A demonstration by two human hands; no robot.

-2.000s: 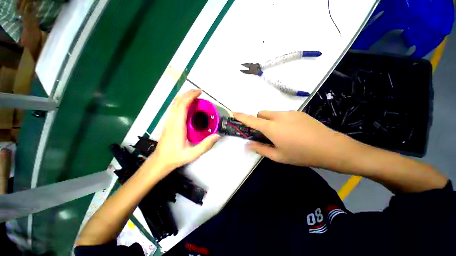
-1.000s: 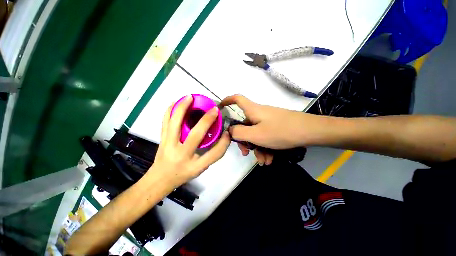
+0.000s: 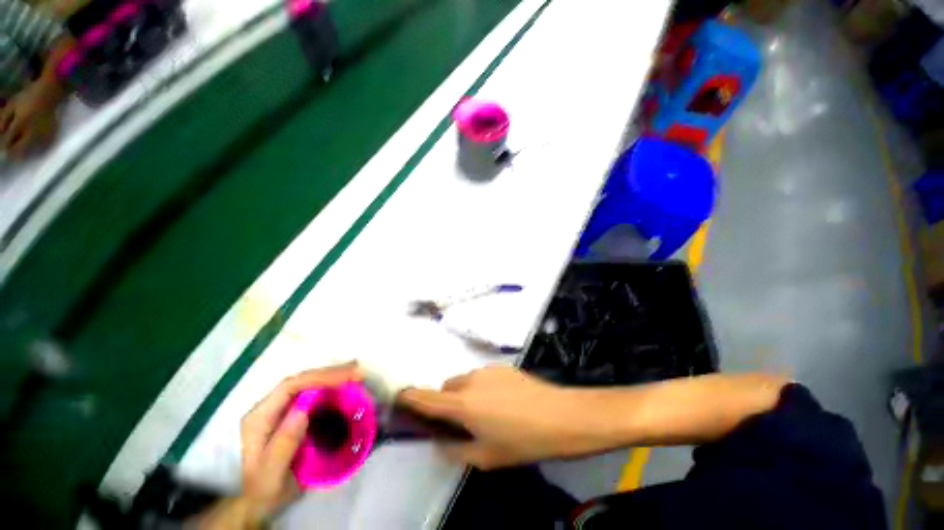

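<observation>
The barrel housing with a magenta end ring (image 3: pixel 359 435) is held low over the white worktop, its dark hole facing up. My left hand (image 3: pixel 271 440) wraps around the ring's left side. My right hand (image 3: pixel 497 414) grips the dark handle part (image 3: pixel 419 422) at the barrel's right side; its fingers hide much of it, and the area is blurred. Nippers (image 3: pixel 440 311) lie with open jaws on the worktop beyond my hands.
Another magenta-ended unit (image 3: pixel 482 126) stands farther up the worktop (image 3: pixel 383 243). A black parts bin (image 3: pixel 621 326) and blue stool (image 3: pixel 662 192) are at the right. The green belt (image 3: pixel 176 223) runs left, carrying a unit (image 3: pixel 316 36). Another person's hand (image 3: pixel 31 116) is upper left.
The view has swung up along the bench, so the held unit sits lower and the far unit shows. My left fingers have moved off the ring's opening to its left side. My right hand stays at the handle.
</observation>
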